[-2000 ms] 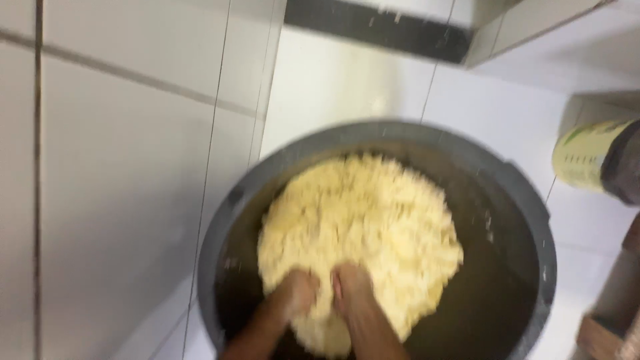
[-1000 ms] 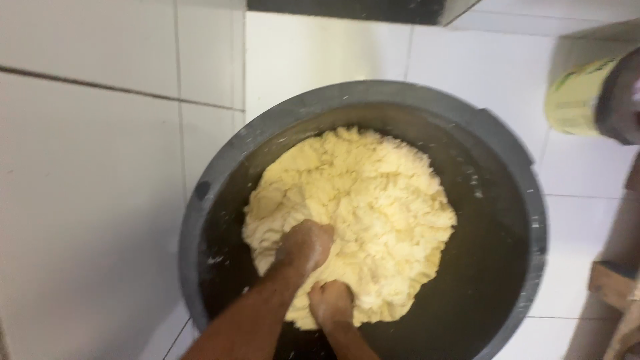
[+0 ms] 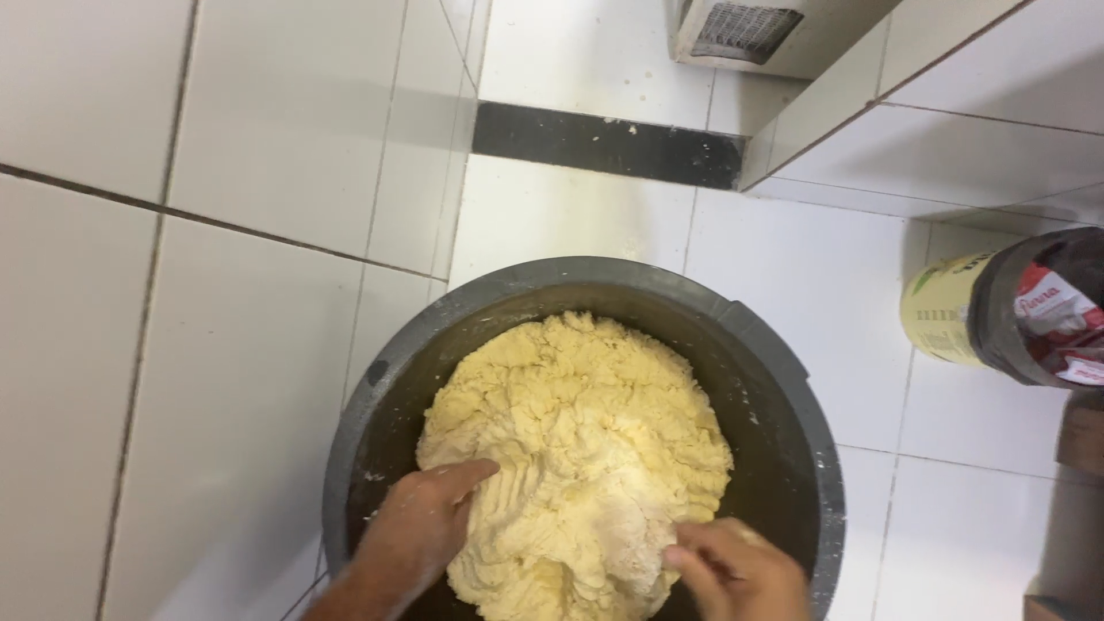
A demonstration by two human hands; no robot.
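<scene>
A large mass of pale yellow, crumbly dough (image 3: 578, 431) lies in a round dark grey plastic tub (image 3: 776, 371). Finger-like ridges mark its left part, and a paler floury patch shows at the lower right. My left hand (image 3: 423, 517) is at the dough's left edge, thumb stretched over it, the other fingers largely hidden. At the lower right edge is my right hand (image 3: 742, 565), its fingertips bent against the floury patch; whether it pinches any dough cannot be told.
White tiled wall (image 3: 250, 319) rises close on the tub's left. A black strip (image 3: 604, 145) crosses the white tiled floor beyond it. To the right stands a yellow bucket (image 3: 944, 310) with a dark liner and red and white wrappers. A tiled ledge (image 3: 975, 112) juts in at upper right.
My hands have moved apart, from pressing close together on the dough to its left and right edges. The view has shifted, with the tub lower in it.
</scene>
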